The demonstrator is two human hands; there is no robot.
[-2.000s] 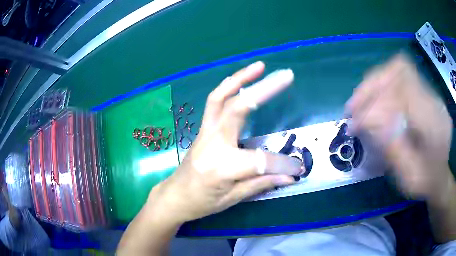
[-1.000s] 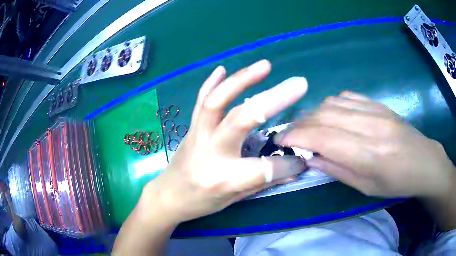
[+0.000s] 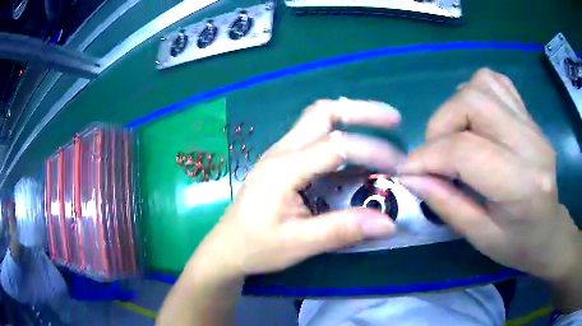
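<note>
A silver metal plate (image 3: 415,226) with round dark openings lies in front of me, partly hidden by both hands. A copper ring (image 3: 381,184) shows at the upper edge of the middle opening, beside my right fingertips. My right hand (image 3: 488,172) has thumb and forefinger pinched at that ring; contact is slightly blurred. My left hand (image 3: 303,197), with white bands on its fingers, spreads over the plate's left part, thumb at the middle opening, fingers apart, holding nothing visible. Loose copper rings (image 3: 203,167) lie piled on the green mat (image 3: 185,235), and several more beside its right edge.
Stacked clear trays with red-orange strips (image 3: 92,204) stand at the left. A three-opening plate (image 3: 220,54) and another plate (image 3: 376,7) lie beyond the blue line (image 3: 357,60). Another plate (image 3: 558,54) lies at the far right. A person's sleeve (image 3: 29,277) shows at lower left.
The far plates have shifted right, and another has come into view at the top. My left fingers have lifted off the opening and curl more. My right hand now pinches at a visible copper ring.
</note>
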